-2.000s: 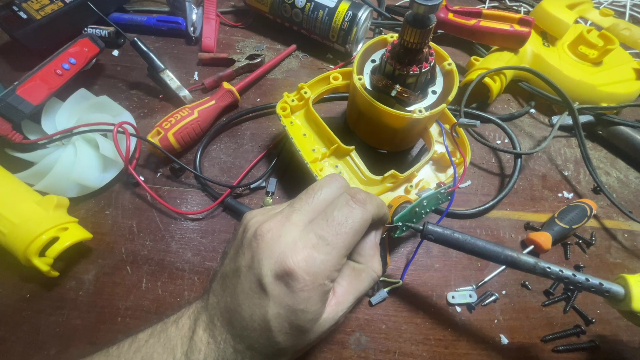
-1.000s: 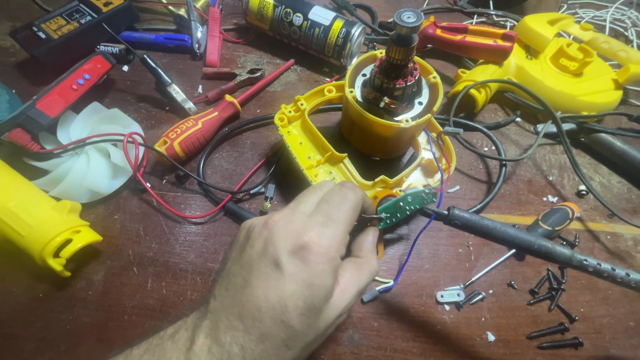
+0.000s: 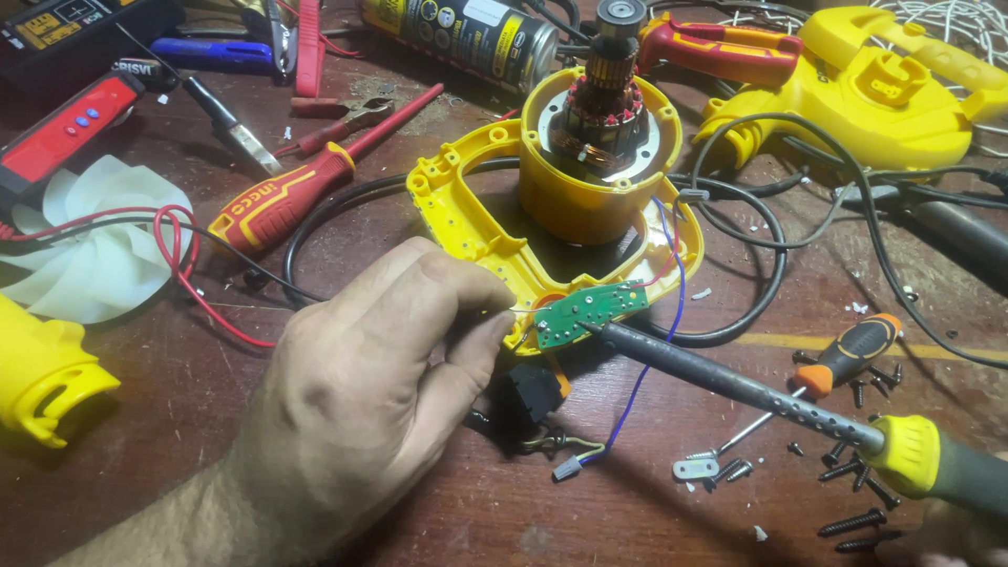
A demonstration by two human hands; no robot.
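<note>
Between the thumb and forefinger of my left hand is a thin wire that reaches the left end of a green circuit board. The board lies tilted across the front of a yellow plastic tool housing, in which a motor armature stands upright. My right hand, mostly cut off at the lower right, holds a soldering iron by its dark and yellow handle. The iron's tip is at the board's face. Below the board are a black switch-like part and a blue wire with a grey connector.
Loose black screws and an orange-black screwdriver lie at the right. A red insulated screwdriver, a white fan impeller and a yellow tube piece lie left. A spray can, red-handled pliers and a yellow blower housing are behind.
The board's face is turned more fully into view than two seconds ago. My left fingers were close against its edge and are now a little apart from it, on the thin wire.
</note>
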